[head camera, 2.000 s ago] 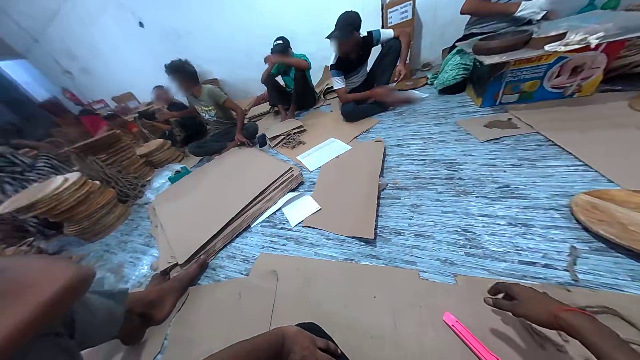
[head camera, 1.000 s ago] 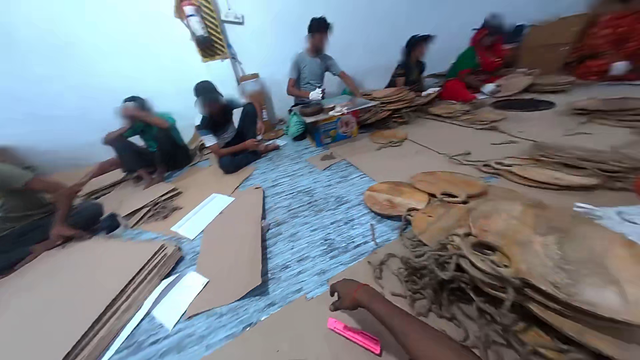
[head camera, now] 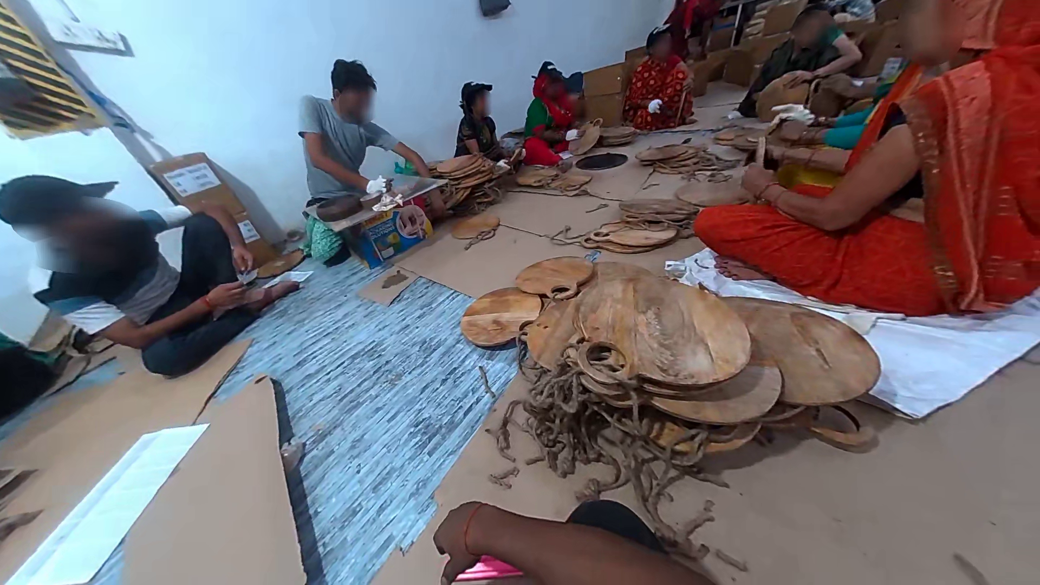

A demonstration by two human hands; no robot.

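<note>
My right hand (head camera: 463, 536), with a thin red thread at the wrist, reaches in at the bottom middle, fingers bent downward. Just beneath and beside it a bright pink tool (head camera: 490, 569) lies partly hidden by the wrist; whether the fingers touch it is unclear. Beyond the forearm is a pile of round wooden boards (head camera: 662, 329) with ring handles, and knotted jute ropes (head camera: 569, 414) hang from its near side. My left hand is out of the frame.
Cardboard sheets (head camera: 219, 496) and white paper (head camera: 122, 496) lie at left. A person in red (head camera: 877, 227) sits at right on a white sheet (head camera: 942, 357). Several others sit further back, near a colourful box (head camera: 396, 236) and more boards (head camera: 638, 236).
The view has swung far to the right, bringing the board pile and the person in red into sight. The left hand, seen two seconds ago, is no longer in view.
</note>
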